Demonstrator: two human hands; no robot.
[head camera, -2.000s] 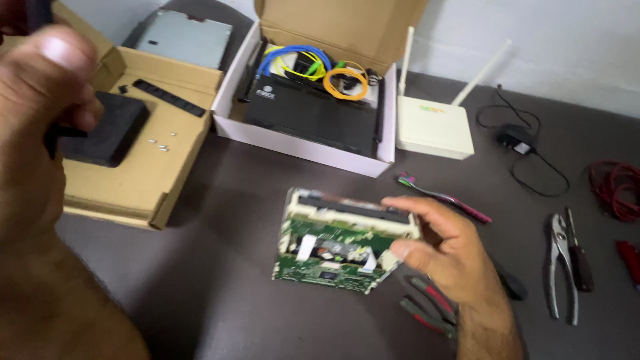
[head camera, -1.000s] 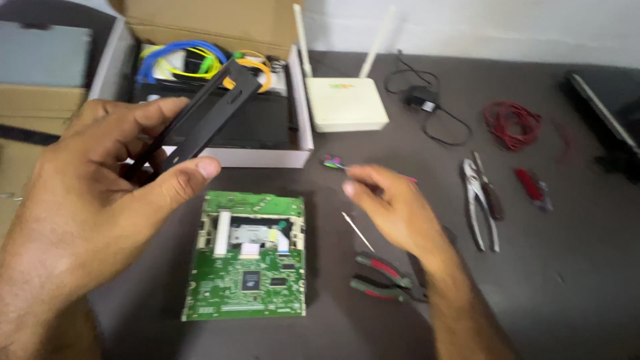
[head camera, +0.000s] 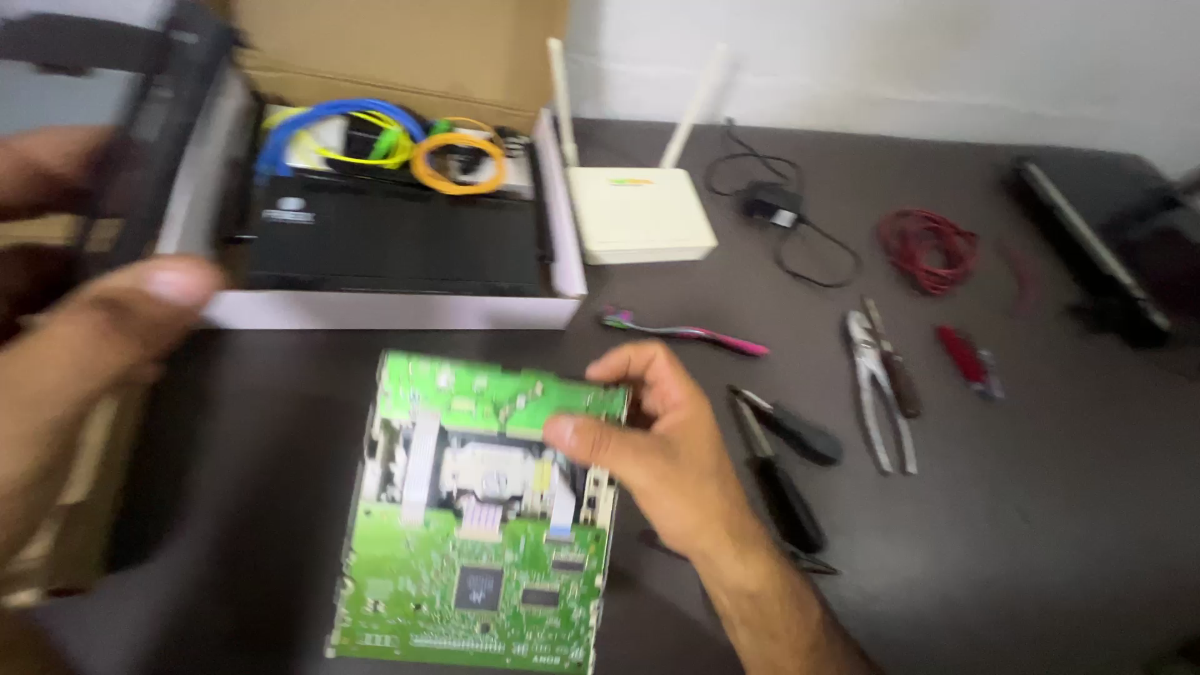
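My left hand (head camera: 103, 319), blurred at the left edge, holds a black plastic frame-like part (head camera: 155, 141) upright near the open box. With thumb and fingers, my right hand (head camera: 656, 441) grips the upper right edge of an optical disc drive (head camera: 534, 506), whose green circuit board, white ribbon cables and laser sled face up. Behind it lies a toothbrush (head camera: 694, 335) with a pink handle. Dark-handled tools (head camera: 783, 487) lie just right of my right hand, partly behind my wrist.
An open cardboard box (head camera: 394, 311) holds a black device and coiled cables. Beside it stand a white router (head camera: 642, 216) and a black power adapter (head camera: 773, 204). Rightward lie red wire (head camera: 928, 251), slip-joint pliers (head camera: 877, 394), a screwdriver (head camera: 895, 370), a red tool (head camera: 961, 356) and a black device (head camera: 1106, 234).
My right hand, off the drive a second ago near the toothbrush, now grips the drive's edge. My left hand has moved left with the black part.
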